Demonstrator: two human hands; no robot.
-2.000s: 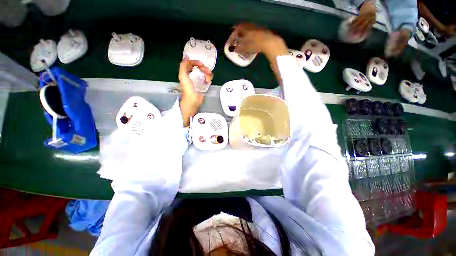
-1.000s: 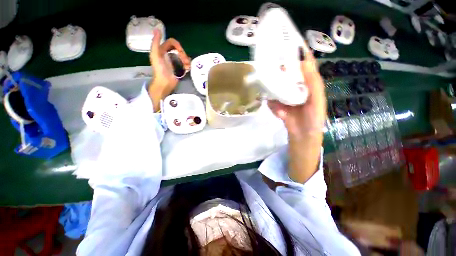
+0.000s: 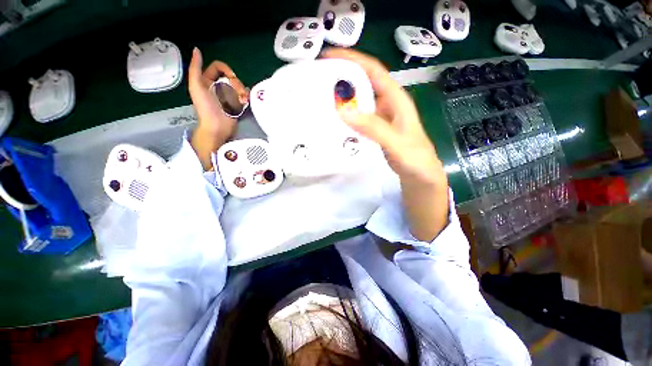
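Note:
My right hand [image 3: 397, 125] holds a white electronic unit [image 3: 304, 107] raised over the bench, its face towards me. The thumb touches the face beside a black round part [image 3: 344, 89]. My left hand [image 3: 212, 107] is just left of the unit and holds a small pale-rimmed piece [image 3: 229, 98] with a darker middle. Its fingertips are close to the unit's edge; I cannot tell if they touch. Another unit [image 3: 249, 168] lies face up below, by my left wrist. The cream tub does not show; the raised unit covers that area.
Another unit [image 3: 132, 177] lies on the white sheet [image 3: 286, 221] at left, near a blue tape dispenser [image 3: 53, 196]. Several units lie along the green bench [image 3: 93, 21]. A clear blister tray [image 3: 507, 168] with black parts is at right. Cardboard boxes [image 3: 597, 250] are at lower right.
My right hand has brought the raised unit leftwards, nearer my left hand, and turned its face towards me. My left hand still holds the small piece. The view has shifted.

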